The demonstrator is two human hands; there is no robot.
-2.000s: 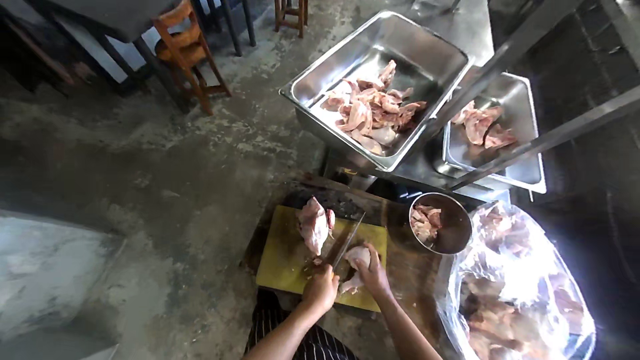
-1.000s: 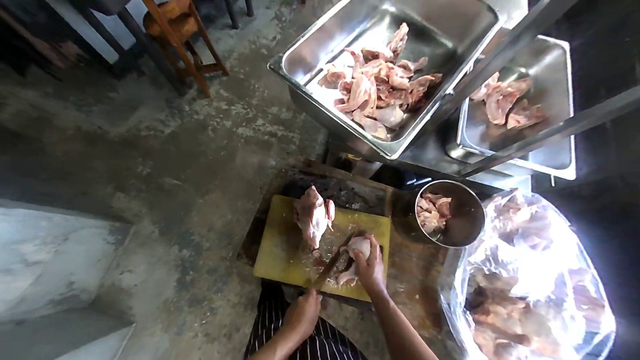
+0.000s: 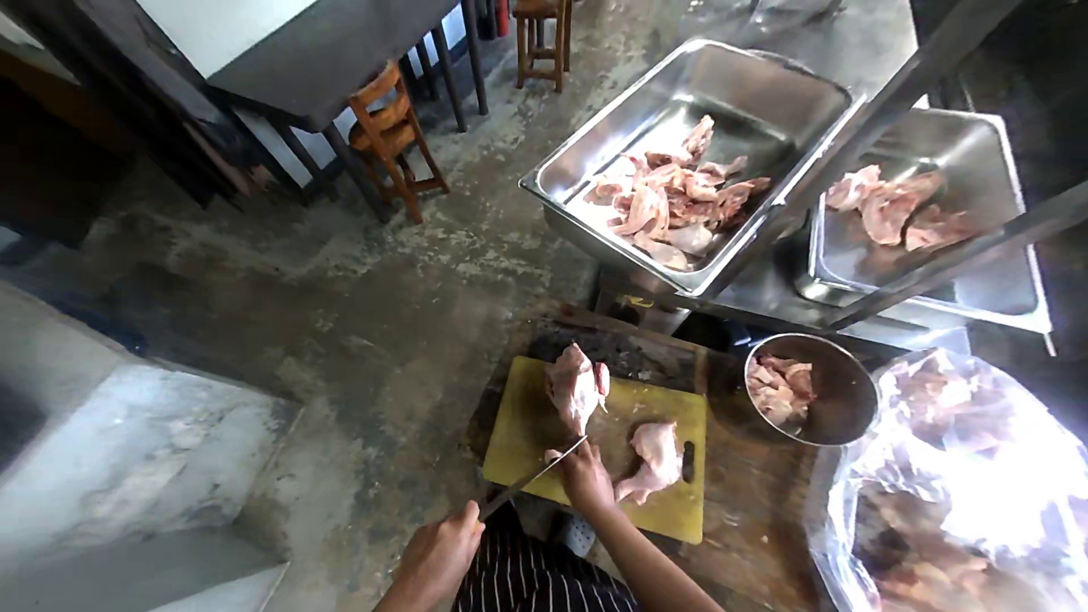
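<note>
My left hand (image 3: 438,552) holds a knife (image 3: 523,486) by its handle, with the blade slanting up over the yellow cutting board (image 3: 523,416). The knife tip is at the lower end of a large piece of raw chicken (image 3: 575,387). Just below that end is my right hand (image 3: 586,480), its fingertips beside the blade and a small pale bit (image 3: 552,456). Whether the fingers grip anything is unclear. A raw chicken leg piece (image 3: 656,459) lies on the right part of the board, apart from both hands.
A metal bowl (image 3: 837,408) of chicken pieces stands right of the board, beside a clear plastic bag (image 3: 850,510) of raw chicken. Beyond are two steel pans (image 3: 578,161) (image 3: 1028,255) with chicken, crossed by metal bars (image 3: 960,259). A wooden chair (image 3: 393,136) stands farther off.
My right hand has let go of the chicken leg piece and moved left to the lower end of the large piece. The knife in my left hand has moved left too.
</note>
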